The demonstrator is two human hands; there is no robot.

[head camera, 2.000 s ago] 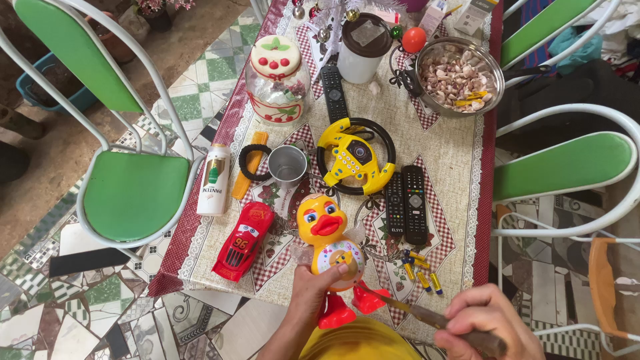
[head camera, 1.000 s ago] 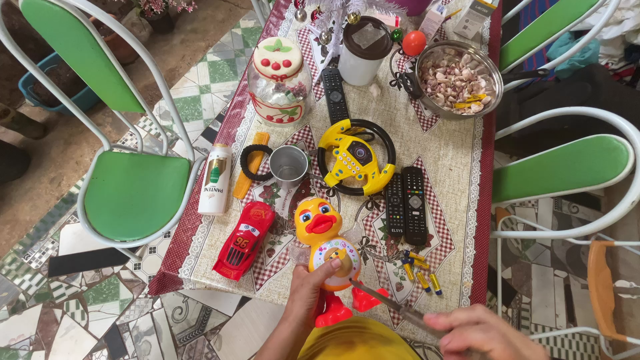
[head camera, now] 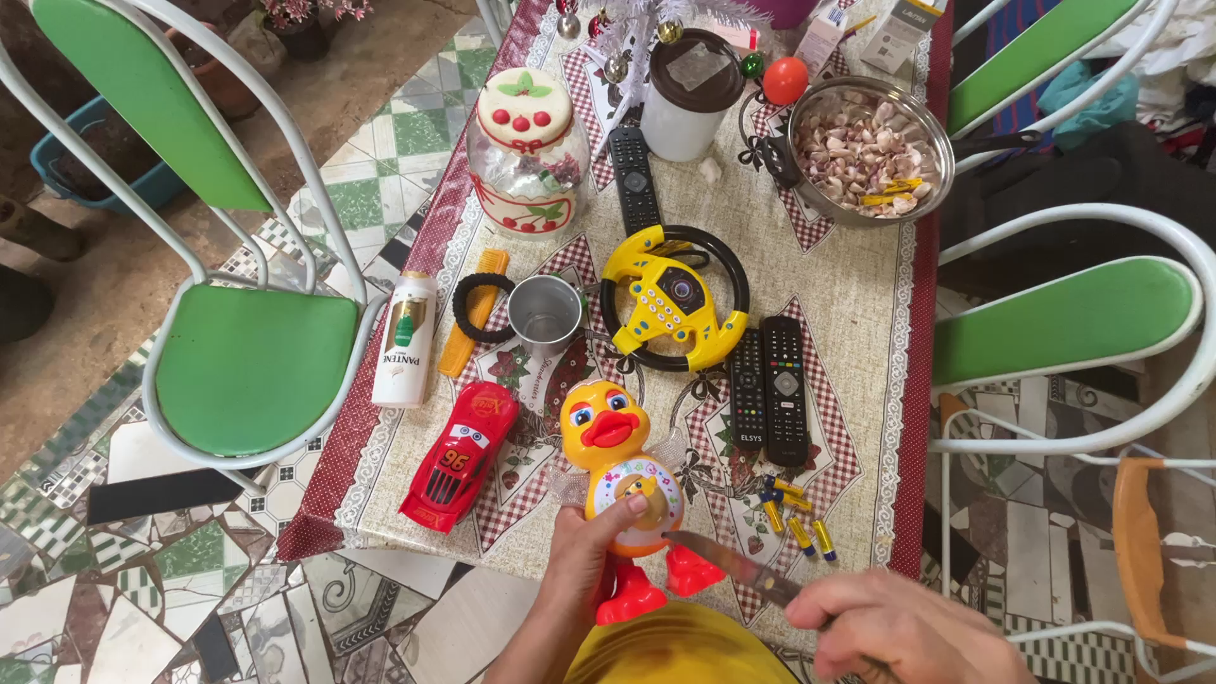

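Note:
My left hand (head camera: 594,551) grips a yellow plastic toy duck (head camera: 608,465) by its body, thumb on the round patterned belly. The duck has red feet and a red beak, and its face points up. My right hand (head camera: 883,617) is closed around the handle of a table knife (head camera: 727,560). The blade points left, its tip close to the lower right of the duck's belly; whether it touches cannot be told. Several small yellow-and-blue batteries (head camera: 798,527) lie on the tablecloth, right of the duck. Left of it lies a red toy car (head camera: 461,456).
Beyond the duck are a toy steering wheel (head camera: 674,296), remote controls (head camera: 784,389), a metal cup (head camera: 544,312), a yellow comb (head camera: 475,313) and a white bottle (head camera: 406,342). A glass jar (head camera: 527,157), a lidded canister (head camera: 689,95) and a pan of garlic cloves (head camera: 869,152) stand farther back. Green chairs flank the table.
The knife in my right hand has shifted, with its tip now nearer the duck's belly than two seconds ago. My left hand still holds the duck, which has tilted slightly.

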